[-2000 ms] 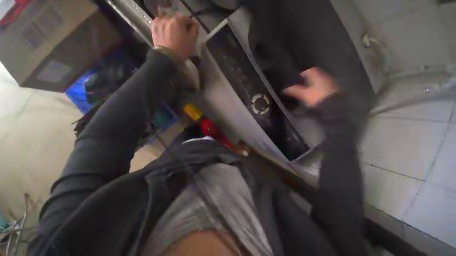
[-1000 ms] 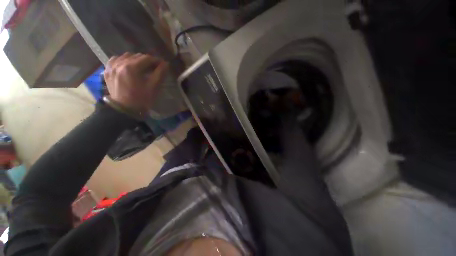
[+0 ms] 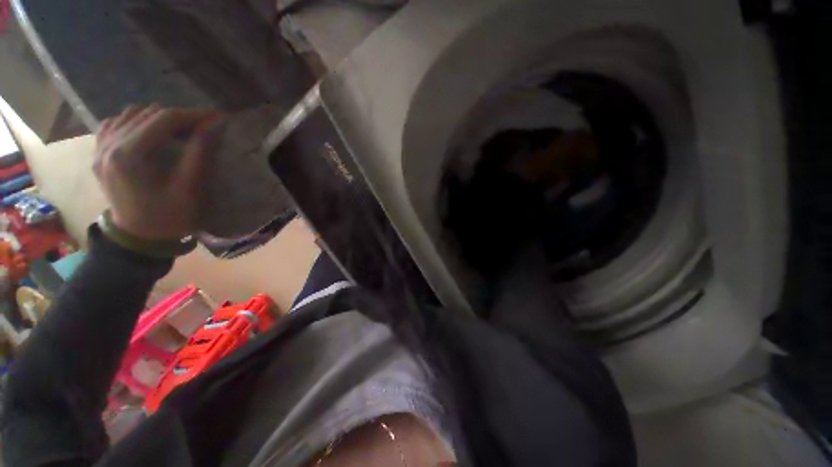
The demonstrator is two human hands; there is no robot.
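Observation:
The pale washing machine [image 3: 639, 365] stands at the right with its round opening facing me. Dark laundry [image 3: 511, 182] with an orange-brown patch and a small white patch lies inside the drum. My right sleeve reaches into the opening; my right hand is hidden in the dark drum. My left hand [image 3: 160, 169] is at the left, fingers curled at the edge of a grey surface beside the machine; whether it grips that edge is unclear. The dark control panel [image 3: 351, 196] lies between my body and the opening.
An orange basket [image 3: 214, 351] and a pink basket [image 3: 150, 347] are at the lower left. Several colourful items [image 3: 36, 237] lie at the far left edge. A dark cable [image 3: 342, 7] runs at the top. A dark area borders the machine's right side.
The view has moved closer to the machine. Its opening has come into view, and my right arm has gone from above the machine into the drum. My left hand appears farther left.

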